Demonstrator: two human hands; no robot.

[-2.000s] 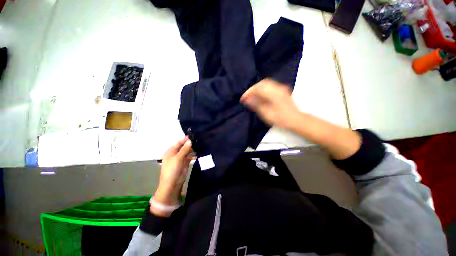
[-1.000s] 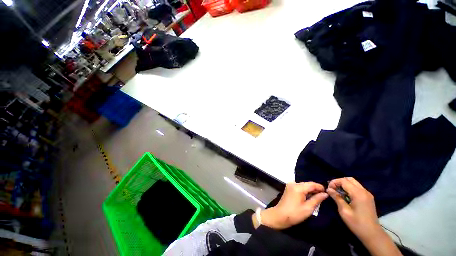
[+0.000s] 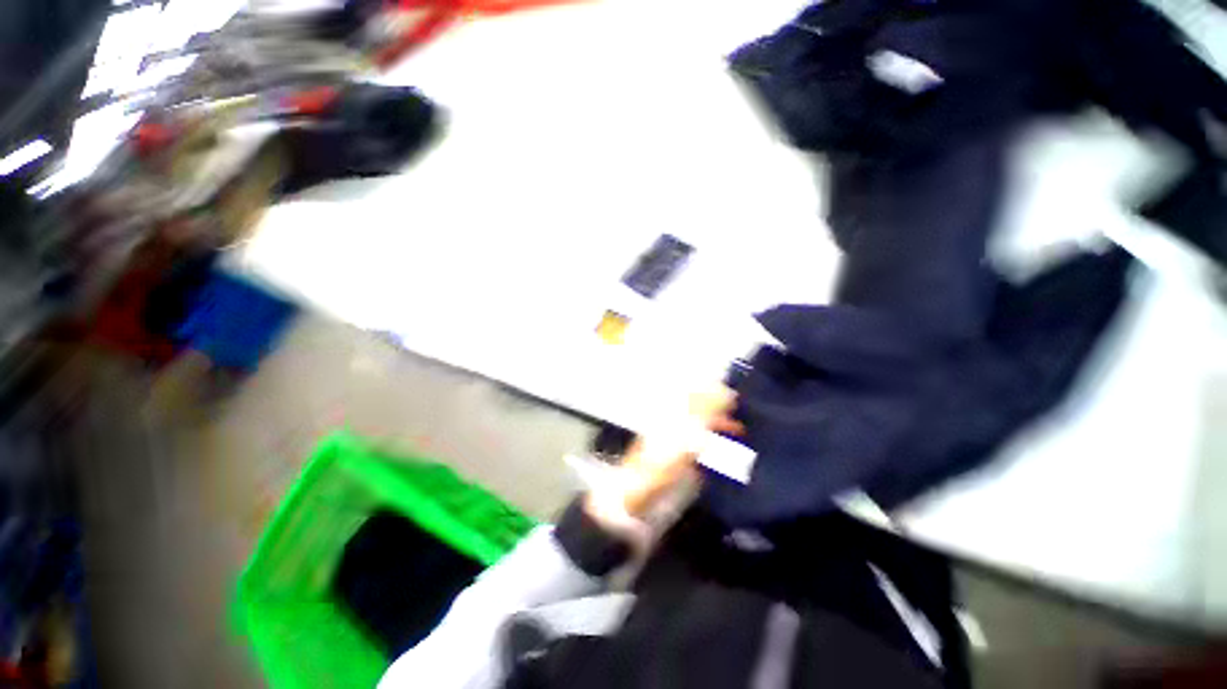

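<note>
The whole view is blurred by motion. A dark navy garment (image 3: pixel 861 404) lies over the white table's near edge, its long narrow part reaching towards the far side. A white label (image 3: pixel 725 456) shows at its near left edge. My left hand (image 3: pixel 662 462) is at that edge beside the label, its fingers closed on the cloth. My right hand is not in view. No needle or thread can be made out.
A box of dark buttons (image 3: pixel 659 267) and a small yellow-brown tray (image 3: pixel 612 327) sit on the white table (image 3: pixel 538 175). More dark garments (image 3: pixel 928 81) lie at the far right. A green crate (image 3: pixel 289 592) holding dark cloth stands below left.
The view has shifted and blurred. My left hand has moved from meeting my right hand to the garment's edge by the label. My right hand has left the picture.
</note>
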